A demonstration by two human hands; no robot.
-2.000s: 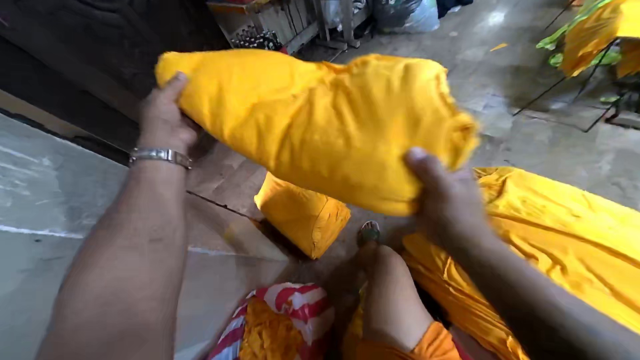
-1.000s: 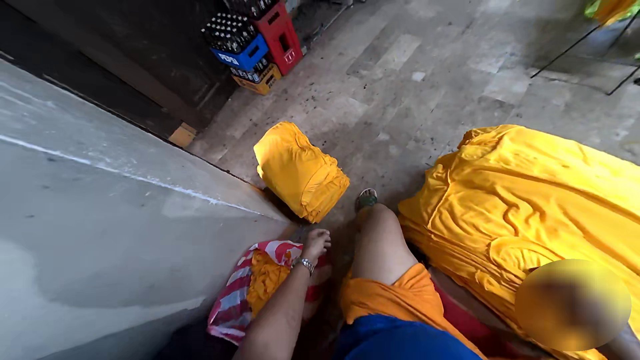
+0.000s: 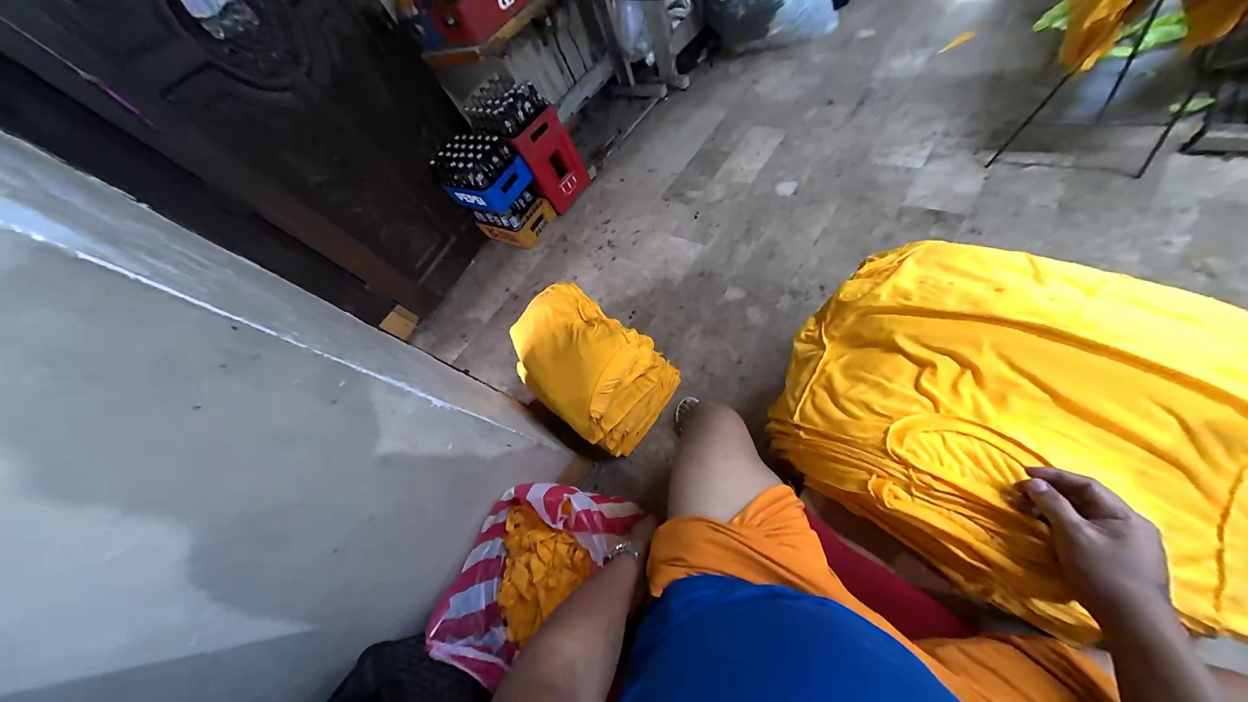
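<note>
A big stack of yellow fabric garments lies at my right. My right hand is on its near part, thumb and fingertips pinching the cloth beside a curved seam. A smaller folded pile of yellow cloth stands on the floor ahead, left of my foot. My left hand hangs low beside my knee, at the rim of a red-and-white striped plastic bag; its fingers are mostly hidden. Crumpled orange-yellow cloth pieces fill the bag.
A grey wall runs along my left, with a dark carved door beyond. Blue and red bottle crates stand by it. A thin metal stand with orange cloth is at the far right. Tiled floor lies ahead.
Two seconds ago both hands held a folded yellow bundle in the air; it is no longer in them. My left hand has come down beside the bag, my right hand onto the big stack.
</note>
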